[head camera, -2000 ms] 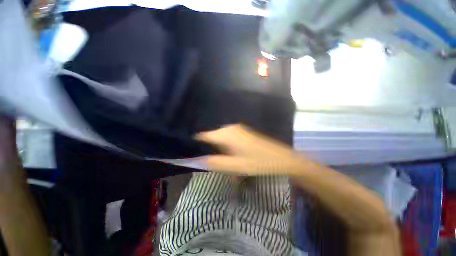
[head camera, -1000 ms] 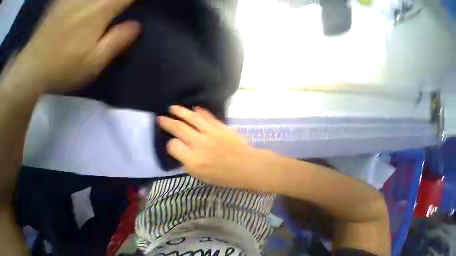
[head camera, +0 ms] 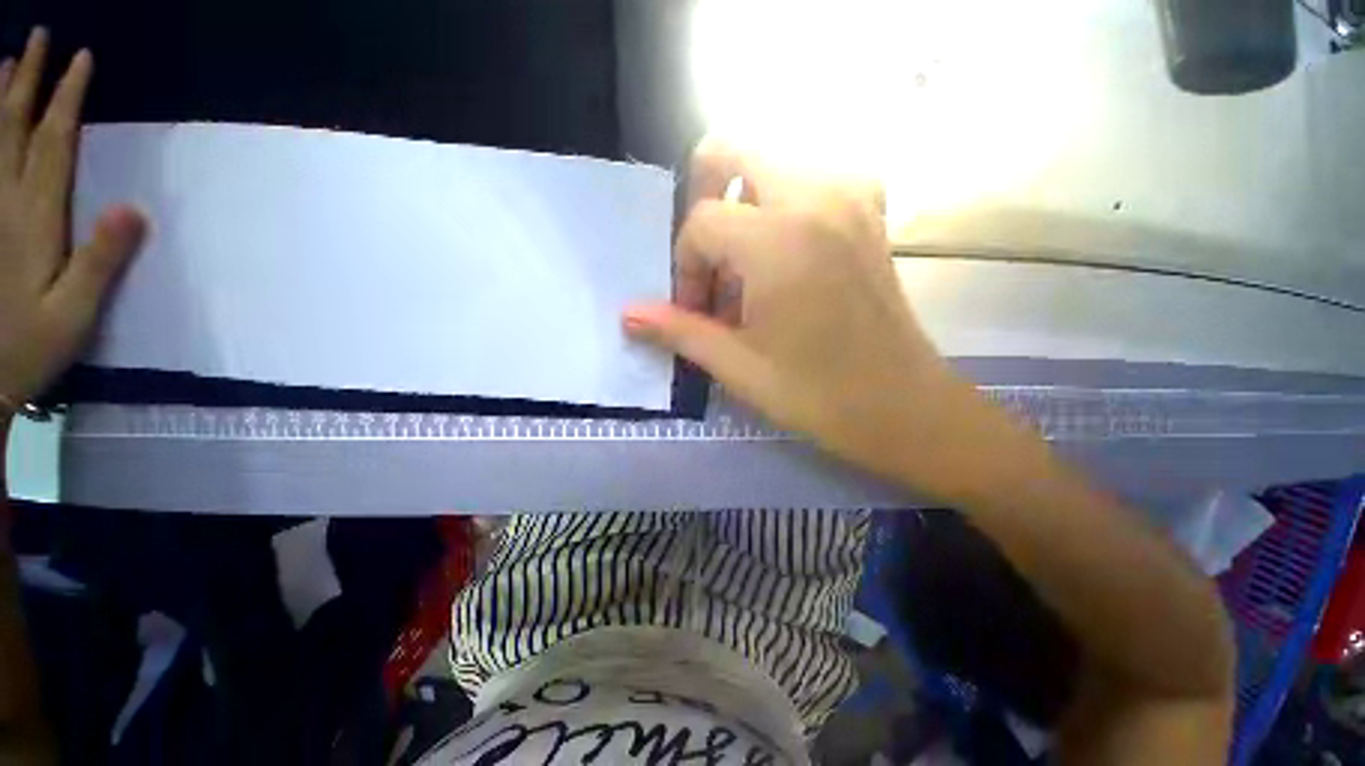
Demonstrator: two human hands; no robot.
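Observation:
A white strip (head camera: 374, 270) lies flat on a black garment panel (head camera: 344, 60), with dark edges showing below it and at its right end. My left hand (head camera: 53, 247) lies with spread fingers at the strip's left end, partly cut off by the picture's edge. My right hand (head camera: 779, 270) is at the strip's right end, thumb on the white surface and fingers curled at the dark edge. Whether the fingers pinch the cloth is partly hidden by glare and the hand itself.
A ruler tape (head camera: 359, 425) runs along the table's front edge. The white machine bed (head camera: 1078, 225) glares under the lamp. A dark grey cylinder (head camera: 1228, 42) is at the top right. A blue plastic basket (head camera: 1299, 599) is at lower right. Striped cloth covers the lap.
The white strip is now spread flat above the ruler tape, higher than before. My left hand has moved left and down to its left end. My right hand has moved right and up.

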